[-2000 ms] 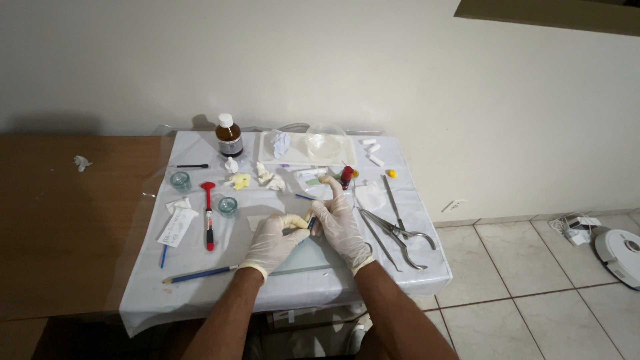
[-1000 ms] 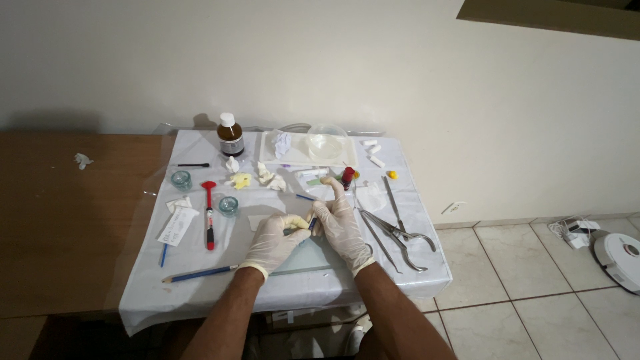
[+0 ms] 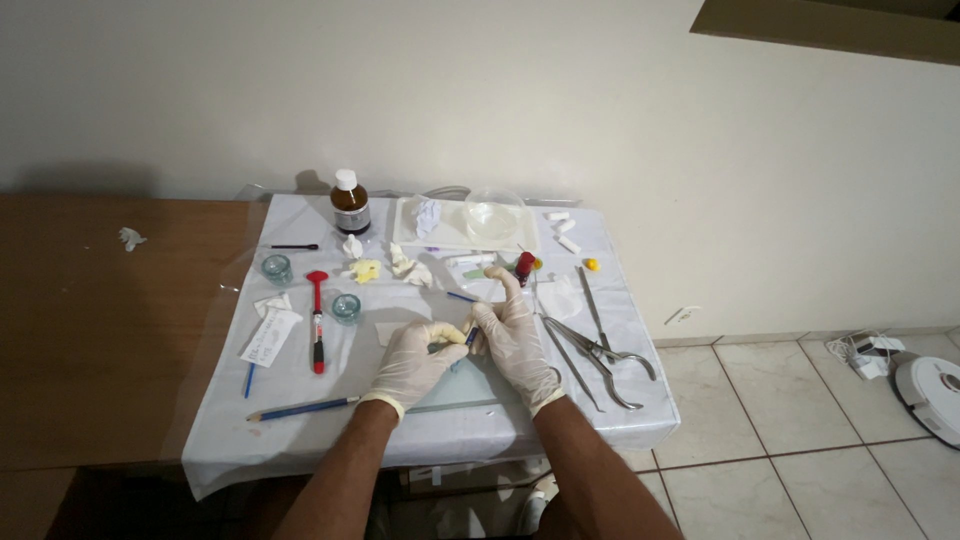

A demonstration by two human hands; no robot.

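Note:
Both my hands wear pale latex gloves and meet over a glass slab [image 3: 469, 390]. My left hand [image 3: 416, 360] pinches a small item, mostly hidden by the fingers. My right hand [image 3: 514, 337] has its fingers closed round a small dark blue object [image 3: 472, 335], its index finger raised beside a small red-capped bottle [image 3: 524, 268]. A thin blue stick [image 3: 461, 297] lies just behind my fingers. Metal forceps [image 3: 596, 356] and a thin metal probe [image 3: 570, 360] lie right of my right hand. A blue pencil [image 3: 304, 409] lies left of my left wrist.
A brown bottle with a white cap [image 3: 350, 204] stands at the back left, by a white tray [image 3: 405, 238] with a clear bowl [image 3: 493, 217]. Glass dishes [image 3: 277, 269], a red and black tool [image 3: 318, 322], crumpled yellow material [image 3: 365, 271] and white rolls [image 3: 568, 244] lie about.

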